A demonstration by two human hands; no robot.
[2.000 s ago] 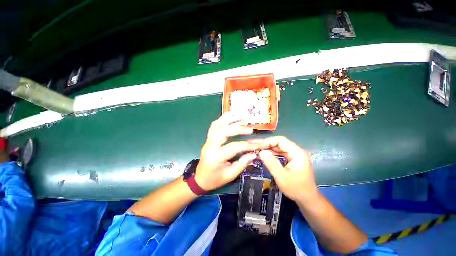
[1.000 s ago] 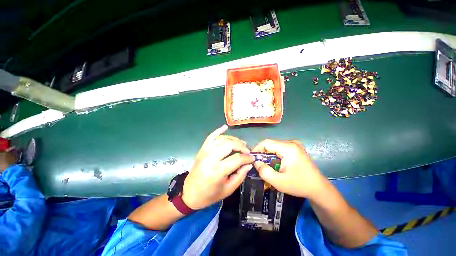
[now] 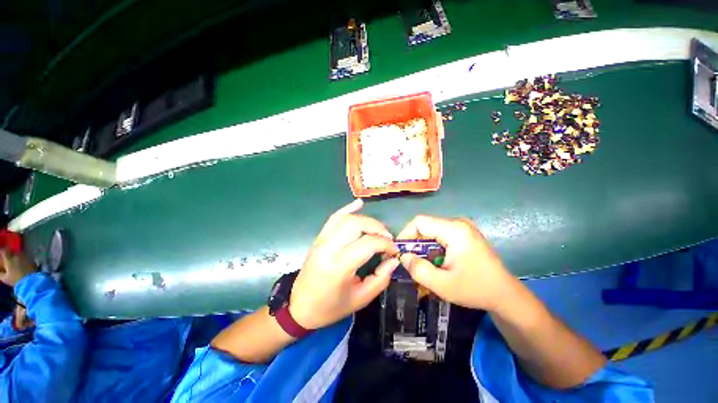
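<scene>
A phone unit (image 3: 414,319) lies below my hands at the bench edge near my lap, its black battery area towards me. My left hand (image 3: 340,268) and my right hand (image 3: 457,264) meet at the phone's top end, with fingertips and thumbs pinched on the blue-purple board strip. A green spot shows beside my right thumb. Any small part between the fingertips is hidden. The orange parts bin (image 3: 434,161) holds small pale parts (image 3: 394,156) just beyond my hands.
A heap of small flex parts (image 3: 551,126) lies right of the bin. A white rail (image 3: 275,134) separates bench and belt. Phone units (image 3: 349,49) and a black tray (image 3: 177,110) are on the belt. Another phone unit (image 3: 705,86) lies far right. A person's blue sleeve (image 3: 51,330) is at left.
The view has shifted a little. My left hand has moved back from the bin's near edge, and both hands' fingertips stay together at the phone's top end, where the green spot now shows.
</scene>
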